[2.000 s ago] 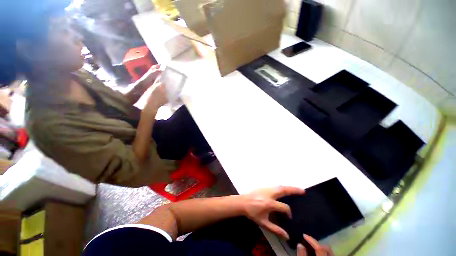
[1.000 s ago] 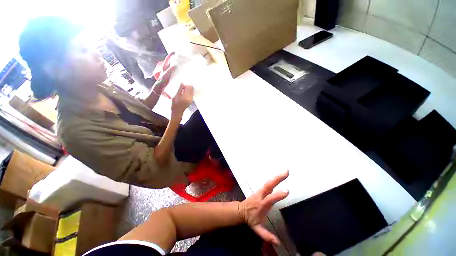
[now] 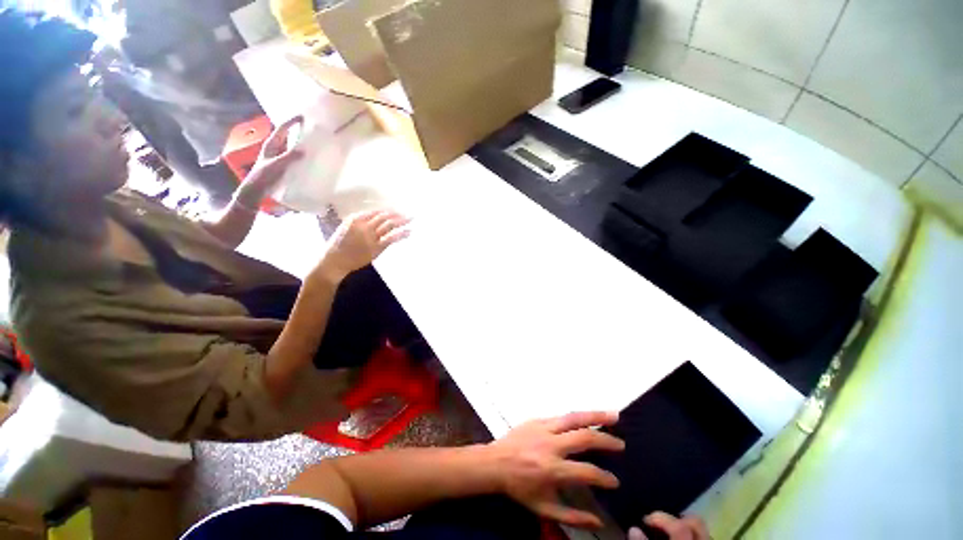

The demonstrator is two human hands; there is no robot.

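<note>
An open black box tray (image 3: 692, 438) lies on the white bench in front of me, near its front edge. My left hand (image 3: 554, 464) is at the tray's left side with fingers spread, the fingertips over or touching its edge. My right hand (image 3: 667, 525) shows only as fingers at the bottom edge of the picture, at the tray's near side. The rest of it is cut off, so its grip cannot be told.
More black trays (image 3: 755, 200) stand on a black mat (image 3: 507, 158) by the tiled wall. A phone (image 3: 589, 95) and brown carton (image 3: 470, 74) are further back. A seated coworker (image 3: 158, 316) is at left. Yellow tape (image 3: 898, 274) runs along the right bench edge.
Since one second ago my left hand has come onto the tray's left side, and more of my right fingers show at its near side. The coworker's near hand has opened and moved.
</note>
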